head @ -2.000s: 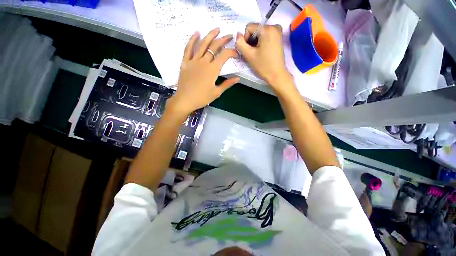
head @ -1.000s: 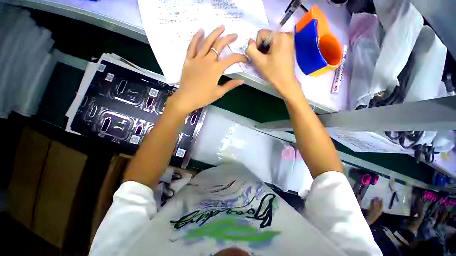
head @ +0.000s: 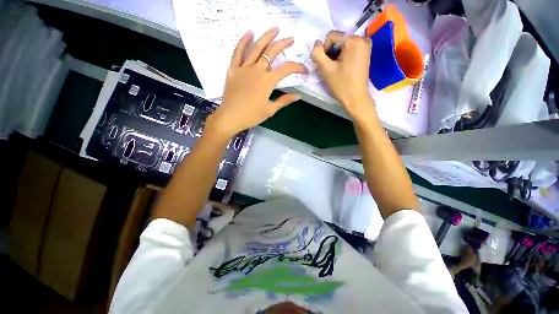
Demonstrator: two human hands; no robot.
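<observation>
A white printed record sheet (head: 214, 37) lies on the upper shelf, its near corner hanging over the shelf edge. My left hand (head: 254, 83) lies on the sheet with fingers spread and a ring on one finger; it holds nothing. My right hand (head: 344, 70) is shut on a dark pen (head: 368, 13), with the pen's tip side hidden by the fingers, at the sheet's right edge. An orange and blue ring-shaped holder (head: 395, 52) stands just right of my right hand.
A white marker (head: 417, 86) lies beside the holder. Bagged units (head: 490, 55) lie at the right. A metal bar (head: 466, 142) crosses on the right. Printed black sheets (head: 144, 132) are stacked on the lower bench. Brown cartons (head: 52, 221) stand lower left. Another person's hand (head: 469, 260) shows lower right.
My right hand and the pen have moved slightly right along the sheet. My left hand has shifted slightly right. At the lower right, the other person's hand and the hair dryers have moved.
</observation>
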